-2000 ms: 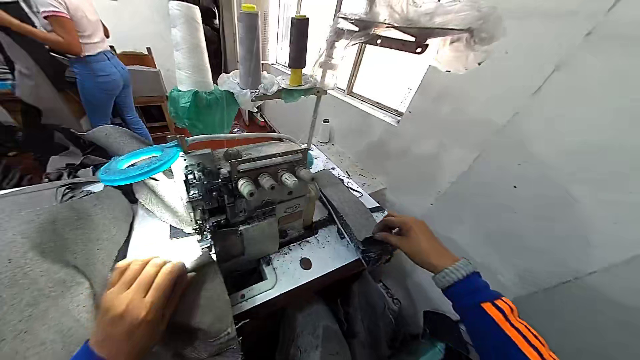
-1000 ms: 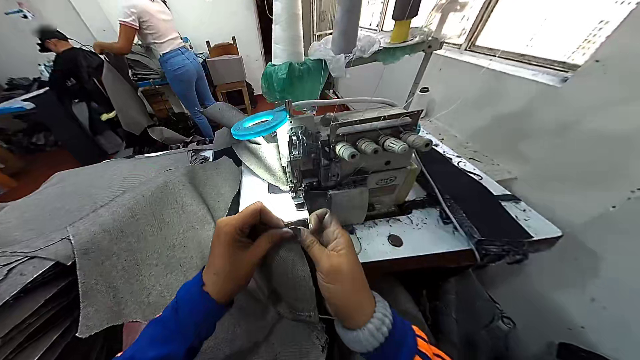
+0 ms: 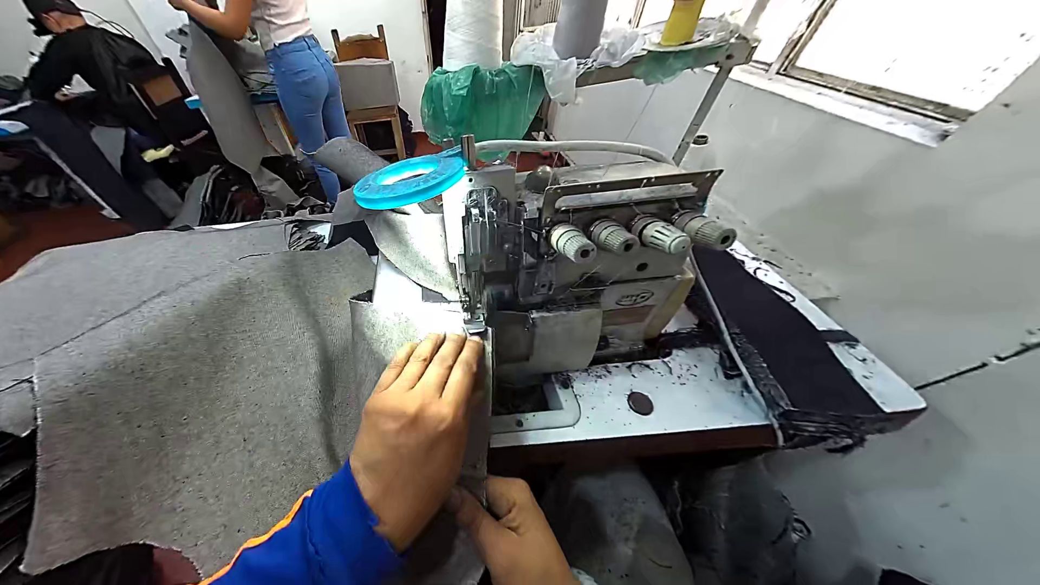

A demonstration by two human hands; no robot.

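An overlock sewing machine (image 3: 601, 244) stands on a white table, its lit presser foot (image 3: 474, 323) over the edge of a grey fabric piece (image 3: 382, 333). My left hand (image 3: 422, 422) lies flat on that piece, fingertips just in front of the foot. Below it, my right hand (image 3: 516, 532) pinches the same fabric's edge between thumb and fingers near the table's front. A blue ring-shaped lamp (image 3: 410, 180) sits at the machine's upper left. Larger grey fabric panels (image 3: 187, 390) spread over the table to the left.
Dark fabric strips (image 3: 792, 341) lie on the table's right end. Thread cones (image 3: 474, 36) stand on a rack behind the machine, with green plastic (image 3: 483, 101) around one. Two people, one in jeans (image 3: 305, 81), are at the back left. A wall runs along the right.
Both hands were together at the fabric in front of the foot; now the left lies flat by the foot and the right is lower, at the edge. The grey piece now reaches the foot.
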